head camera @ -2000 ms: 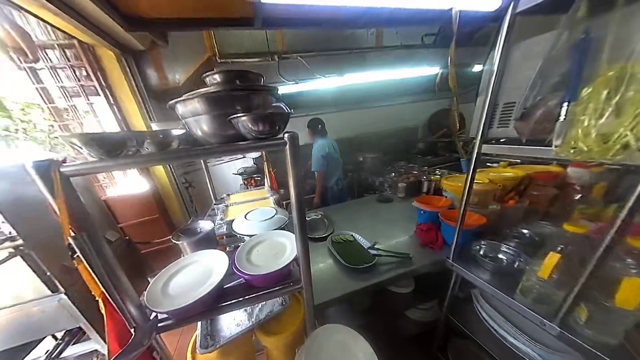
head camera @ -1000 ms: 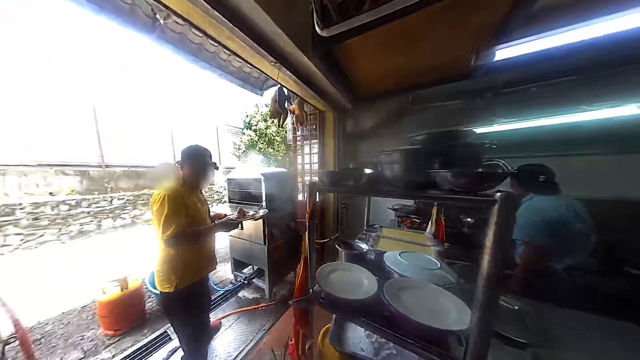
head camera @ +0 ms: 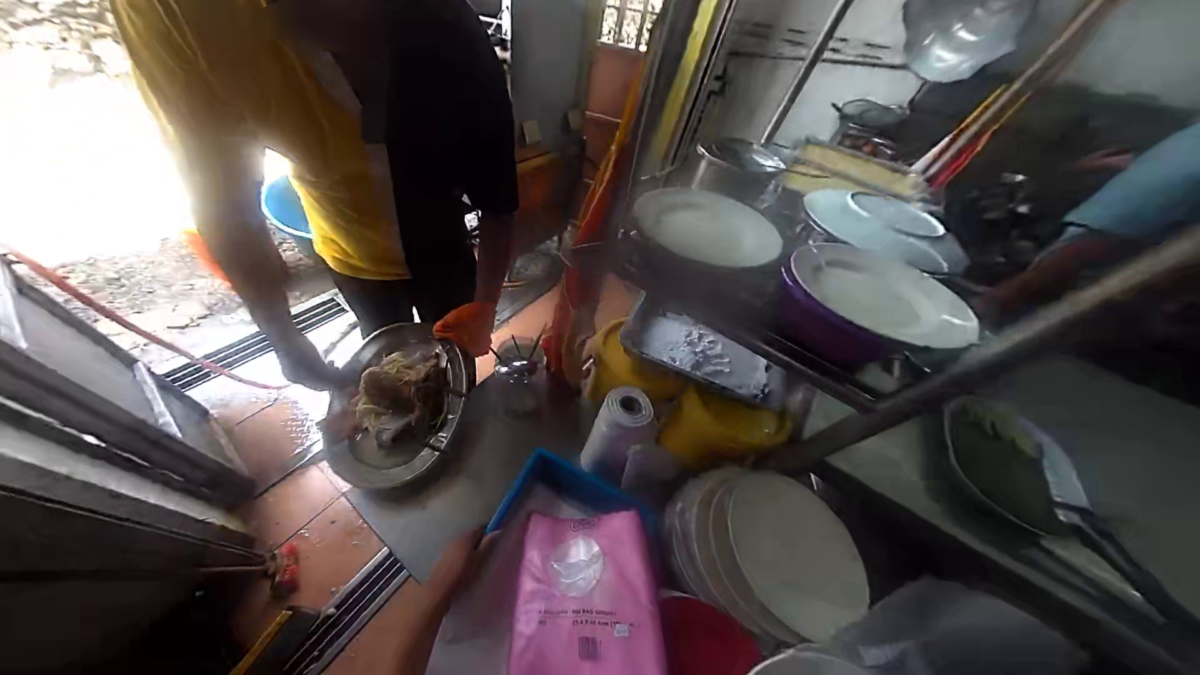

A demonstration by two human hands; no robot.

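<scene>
My left hand (head camera: 461, 555) is blurred at the left corner of a blue plastic tray (head camera: 536, 461); its fingers are mostly hidden, so its hold is unclear. My right hand is out of view. A pink packet of plastic bags (head camera: 586, 586), bearing writing, lies in the tray. Beyond it a co-worker in a yellow and black shirt (head camera: 328, 187) bends over a round metal basin (head camera: 380, 473) containing a pale, stringy food heap (head camera: 398, 398). One of the co-worker's hands is at each side of the basin, with something orange at the right one.
Right of the tray stand several stacked round white pieces (head camera: 797, 553) and a plastic roll (head camera: 619, 422). A metal rack (head camera: 844, 384) with plates (head camera: 708, 228) crosses the right side. A floor drain grate (head camera: 361, 609) runs at lower left. Another person's blue sleeve (head camera: 1139, 187) shows at right.
The view has swung sharply down. The co-worker in yellow, upright outdoors with a tray one second ago, now bends close by over the basin. My left hand has come into view.
</scene>
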